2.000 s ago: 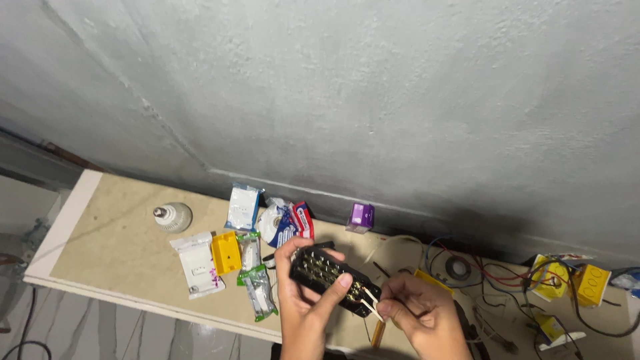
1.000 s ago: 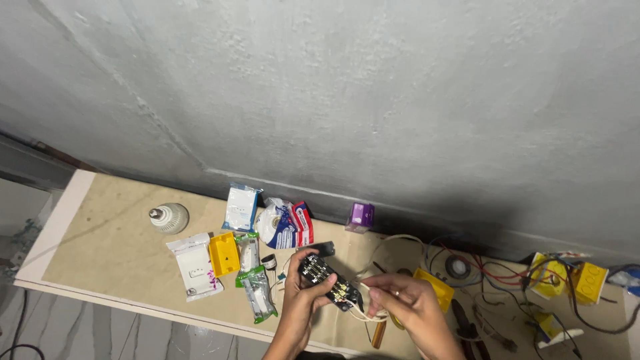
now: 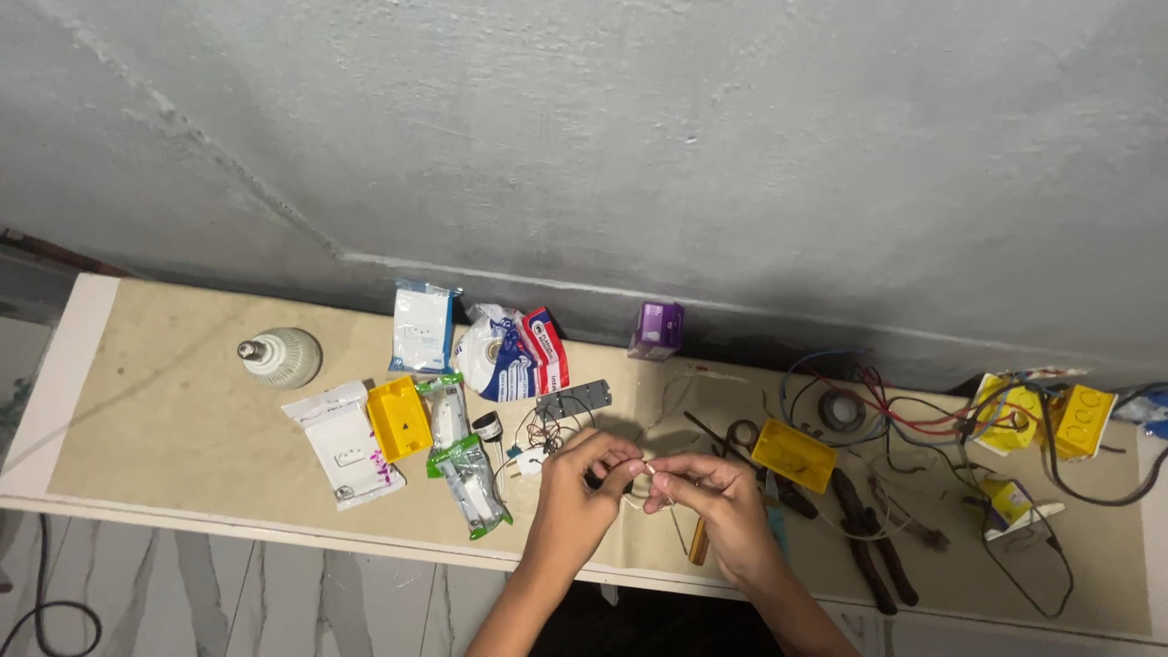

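Observation:
Near the front edge of the bench, my left hand (image 3: 593,470) and my right hand (image 3: 707,488) meet fingertip to fingertip at the bare end of a white wire (image 3: 649,467). Both pinch it. A black terminal block (image 3: 620,482) shows only in part behind my left fingers; how it is held is hidden. Left of my left hand lie thin dark wires (image 3: 546,429) and a white plug-like piece (image 3: 527,462). A dark grey strip (image 3: 575,400) rests behind that hand. An orange-handled tool (image 3: 699,542) lies just below my right hand.
A light bulb (image 3: 281,357), wrapped packets (image 3: 422,326) and a yellow box (image 3: 399,421) stand to the left. A purple carton (image 3: 656,330) is by the wall. To the right lie another yellow box (image 3: 794,456), pliers (image 3: 867,538), black tape (image 3: 840,411) and tangled cables (image 3: 912,420).
The black terminal block showed plainly in my left hand before; now my fingers mostly hide it. My left hand has moved its fingertips over to the wire beside my right fingertips.

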